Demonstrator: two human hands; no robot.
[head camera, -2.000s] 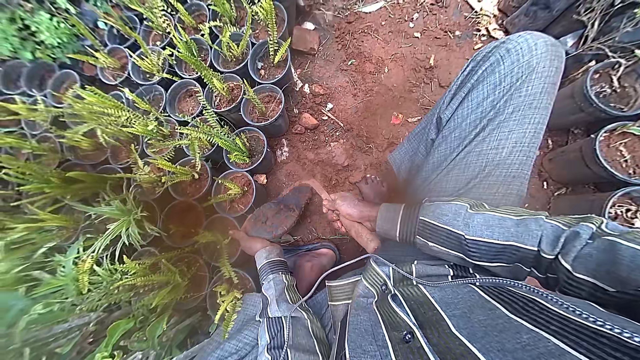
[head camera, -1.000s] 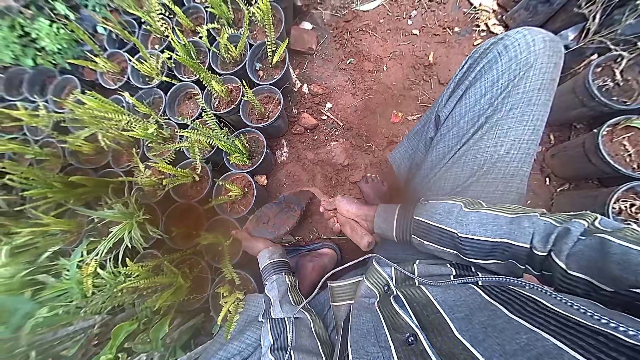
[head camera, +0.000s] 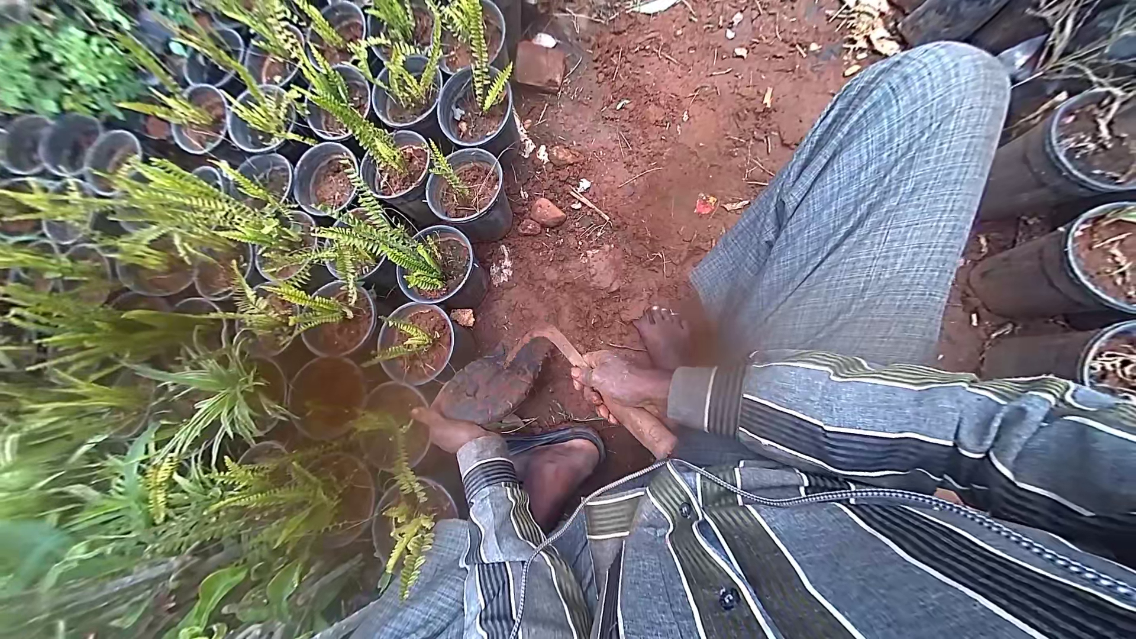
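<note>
My left hand (head camera: 448, 432) grips one end of a dark, mud-caked sandal (head camera: 486, 390), held with what looks like its sole up. My right hand (head camera: 619, 380) is closed around the thick wooden handle (head camera: 648, 432) of a tool with a curved, reddish-brown blade (head camera: 552, 334). The bent end of the blade lies at the sandal's upper edge; whether it presses on the sole cannot be told. A dark sandal (head camera: 581, 435) is on my left foot, below the held one. My right foot (head camera: 663, 333) is bare on the soil.
Black pots (head camera: 479, 217) of soil with young ferns crowd the left side, close to my left hand. More large pots (head camera: 1061, 266) of soil stand at the right, beyond my knee. Reddish soil (head camera: 657, 177) with small stones and a brick piece (head camera: 540, 67) lies ahead.
The curved blade and the sandal have shifted slightly against each other. Both hands keep their holds in nearly the same places.
</note>
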